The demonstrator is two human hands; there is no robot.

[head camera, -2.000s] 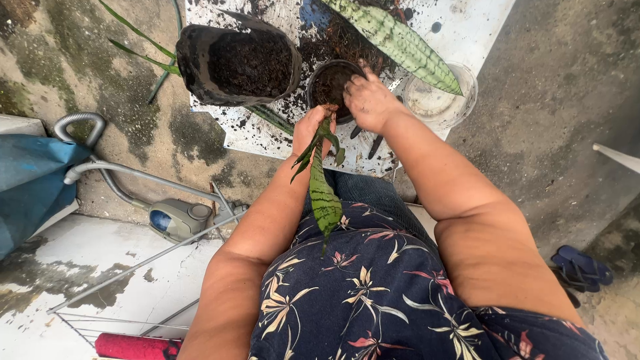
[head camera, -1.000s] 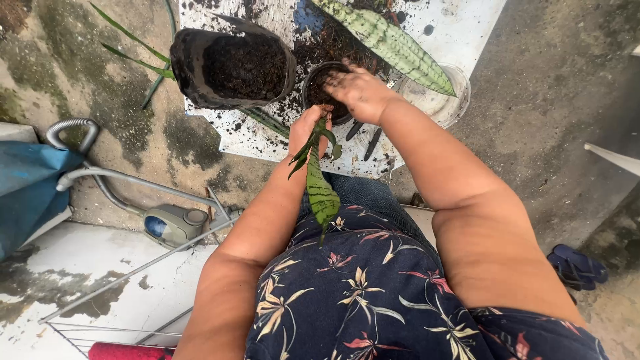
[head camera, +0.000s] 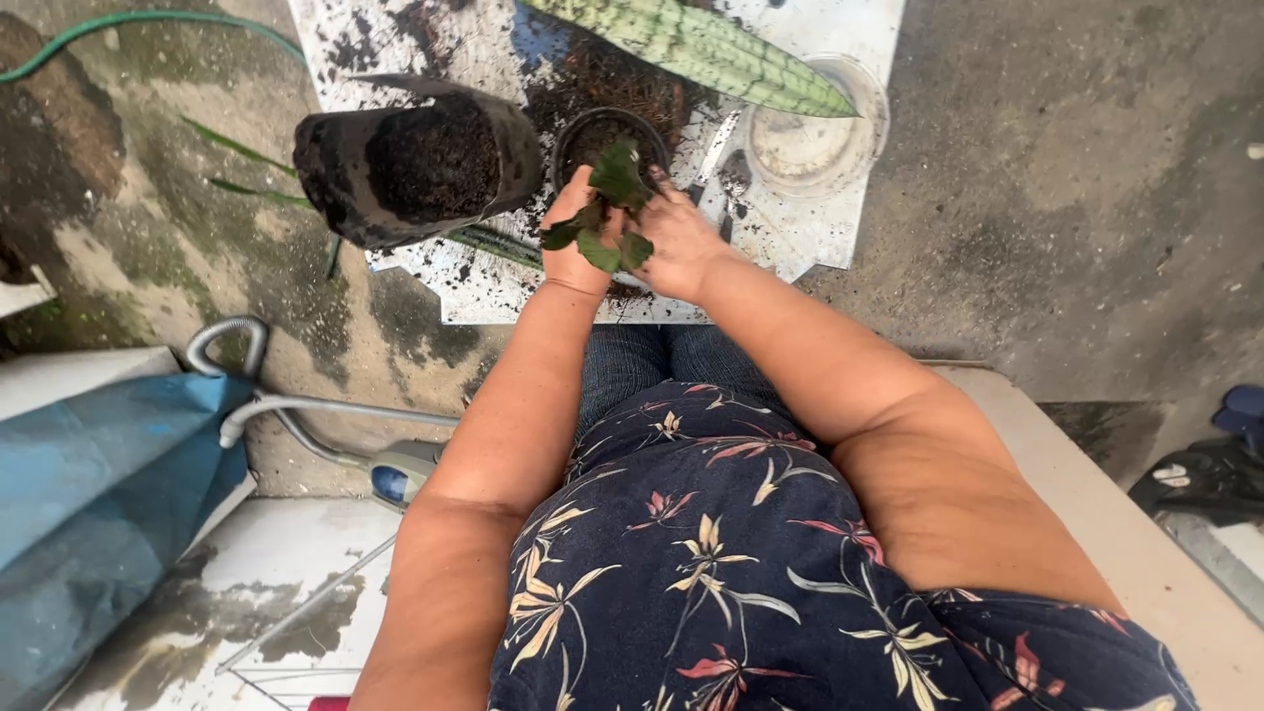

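A small leafy green plant [head camera: 618, 178] stands over the near side of a round dark pot [head camera: 602, 126] that holds soil. My left hand [head camera: 578, 232] is at the pot's left near edge, and its fingers are partly hidden behind the leaves, so its hold on the plant is unclear. On the right, my right hand [head camera: 681, 242] lies against the pot's near right side, soil on its fingers. Left of the pot a larger black plastic planter [head camera: 331, 178] of dark soil leans on its side. A long mottled snake plant leaf [head camera: 711, 54] lies behind the pot.
The white tabletop [head camera: 829, 232] is strewn with soil. A clear round plastic tub [head camera: 869, 133] sits at its right. A green hose [head camera: 148, 17] runs at the upper left. A vacuum cleaner [head camera: 410, 464] and a blue cover [head camera: 109, 464] are at the lower left.
My right hand has moved from the soil inside the pot to its near right side. The plant's leaves, which hung toward my body, now stand over the pot's near edge.
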